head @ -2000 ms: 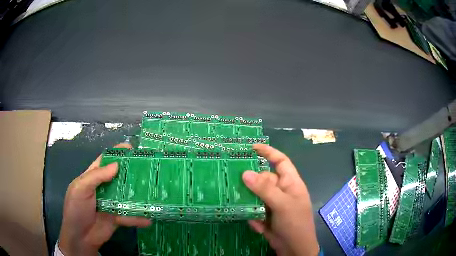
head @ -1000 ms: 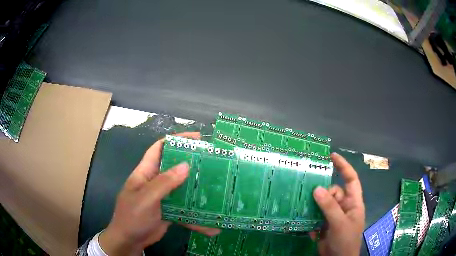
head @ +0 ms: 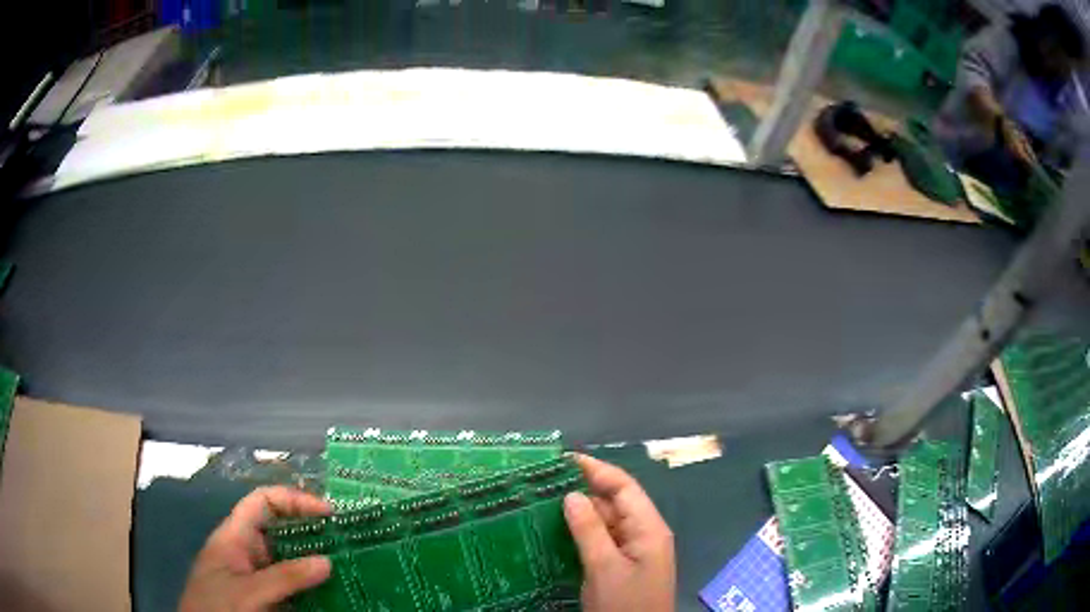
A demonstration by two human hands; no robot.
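My left hand point(head: 257, 556) and my right hand point(head: 616, 538) grip a small bundle of green PCB panels point(head: 442, 556) by its two short ends. The bundle tilts, its right end higher, with dark component rows along its upper edge. Its lower part is cut off by the frame's bottom edge. Behind it, a fanned panel stack point(head: 442, 452) lies on the bench edge, partly hidden by the held bundle.
The conveyor belt point(head: 502, 287) runs across beyond my hands. Cardboard point(head: 72, 502) lies at left. At right are side stacks point(head: 819, 526), a blue mat point(head: 753, 574) and a slanting metal post point(head: 956, 359). A person point(head: 1016, 90) is at the far right.
The view has tilted up, showing the white strip and the person beyond the belt. The held bundle has gone from nearly level to tilted, and its upper edge now shows dark component rows.
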